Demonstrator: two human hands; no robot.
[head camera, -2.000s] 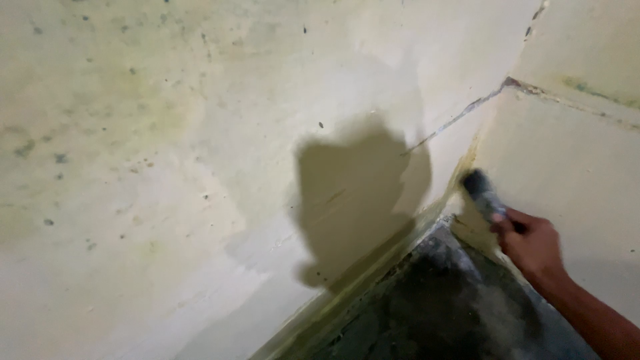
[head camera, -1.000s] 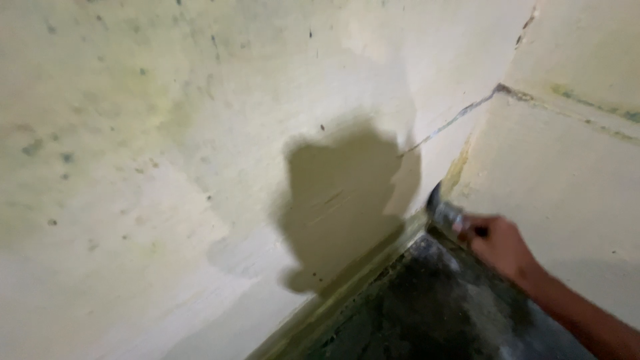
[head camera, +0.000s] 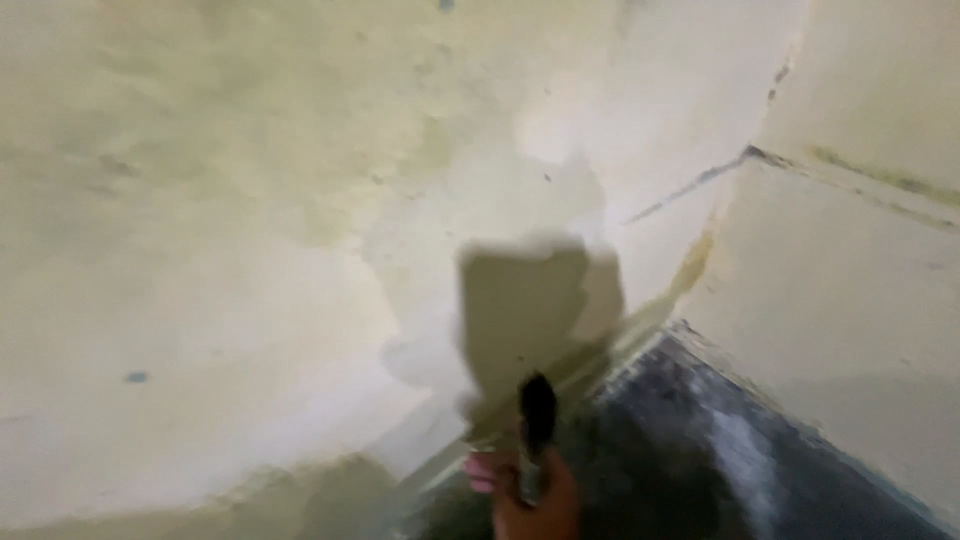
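Observation:
My right hand (head camera: 544, 502) is closed around the handle of a paintbrush (head camera: 538, 409) at the bottom middle of the view. The dark bristles point up, in front of the foot of the left wall (head camera: 285, 315), where a shadow falls; whether they touch the wall I cannot tell. The image is blurred there. My left hand is not in view.
A right wall (head camera: 847, 300) meets the left one at a corner with yellowish stains. A crack (head camera: 686, 187) runs across the left wall to that corner. The dark, patchy floor (head camera: 675, 450) lies below. Greenish patches mark the left wall.
My right hand has moved with the brush from the corner, to the left and down, to the bottom middle. The view has shifted somewhat.

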